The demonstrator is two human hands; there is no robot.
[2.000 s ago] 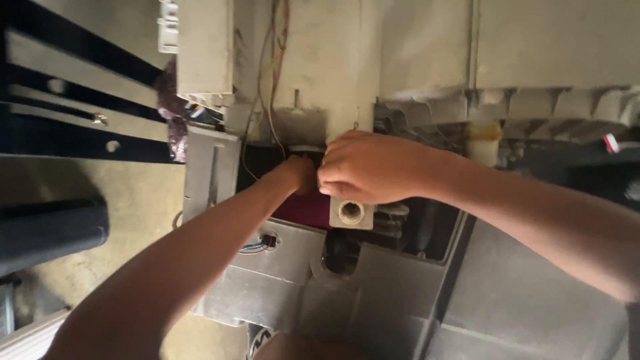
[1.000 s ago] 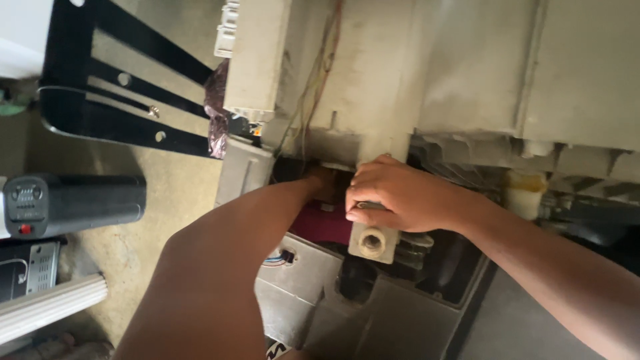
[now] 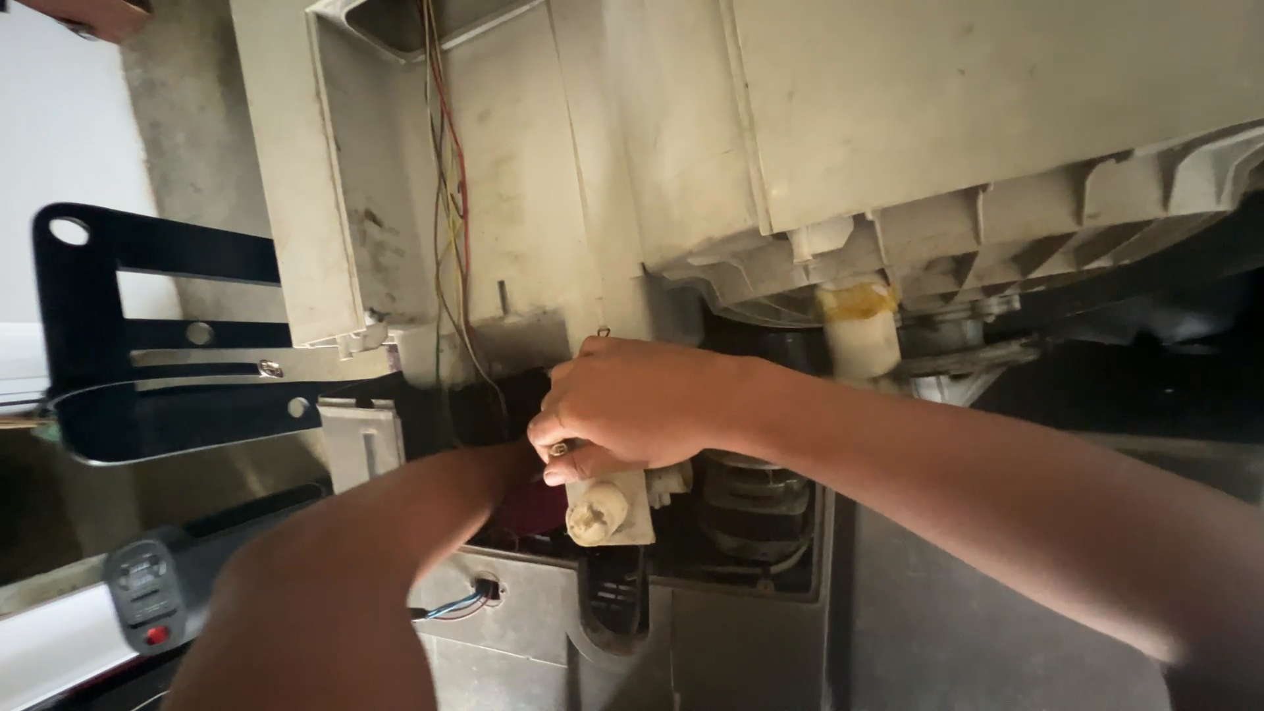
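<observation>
My right hand (image 3: pixel 632 405) has its fingers curled around a small brass-coloured metal piece (image 3: pixel 559 449), of which only the end shows. Just below that hand is a cream plastic block with a round knob-like outlet (image 3: pixel 596 513). My left hand (image 3: pixel 518 464) reaches into the dark opening beside it, its fingers hidden in shadow behind the right hand. Dark red material (image 3: pixel 533 509) lies beneath the left wrist. Above both hands stands the worn cream plastic housing (image 3: pixel 681 178) of a machine, with thin red, yellow and dark wires (image 3: pixel 454 197) running down it.
A black slotted metal bracket (image 3: pixel 84 326) stands at the left, above a grey device with a red button (image 3: pixel 156 635). Blue and dark wires (image 3: pixel 459 604) leave a hole in the lower grey panel (image 3: pixel 523 632). A ribbed plastic rim (image 3: pixel 1027 227) and a white pipe (image 3: pixel 861 336) are at the right.
The view has shifted and tilted, showing more of the housing. My left hand has gone deeper into the shadow, while my right hand stays by the cream block.
</observation>
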